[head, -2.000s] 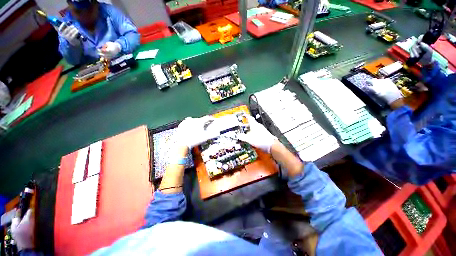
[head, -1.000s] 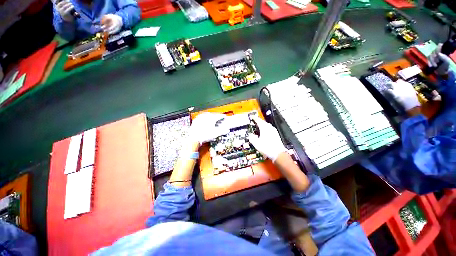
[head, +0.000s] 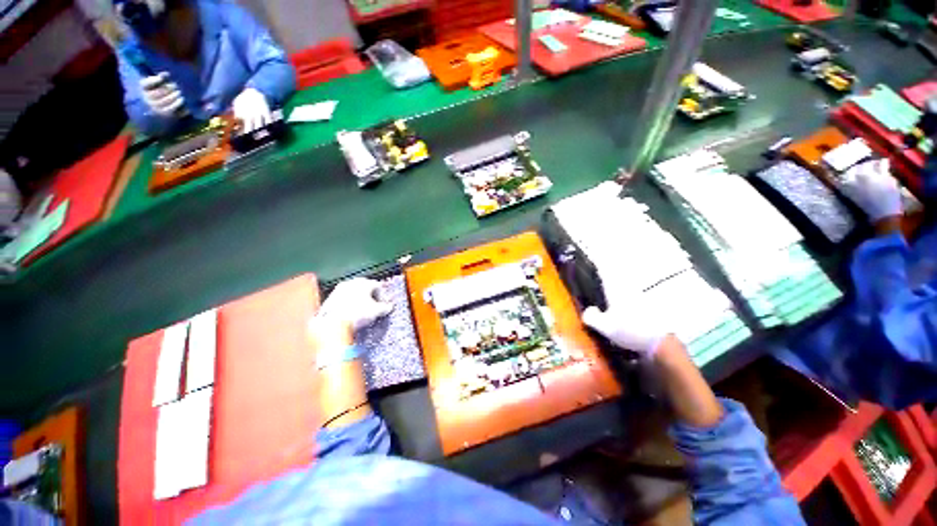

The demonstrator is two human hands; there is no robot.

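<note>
A green circuit board (head: 497, 331) crowded with parts lies on the orange fixture (head: 575, 396). A pale grey bar (head: 483, 290) runs along its far edge. My left hand (head: 354, 305), in a white glove, is over the far end of the screw tray (head: 390, 349), left of the fixture. Its fingers are curled towards the screws; whether it holds any is too small to tell. My right hand (head: 629, 322), also gloved, is right of the fixture beside the stacked pale strips (head: 642, 252). What is under its fingers is hidden.
A red mat (head: 257, 401) with white strips (head: 185, 442) is at left. Behind the fixture, a green belt (head: 257, 234) carries boards (head: 498, 175). A metal post (head: 668, 92) stands at the belt's near edge. Other workers sit across and at right. Red crates (head: 853, 462) are at lower right.
Both hands have left the circuit board, which stays on the fixture. My left hand has moved left over the screw tray, my right hand right, off the fixture. The camera view has shifted slightly.
</note>
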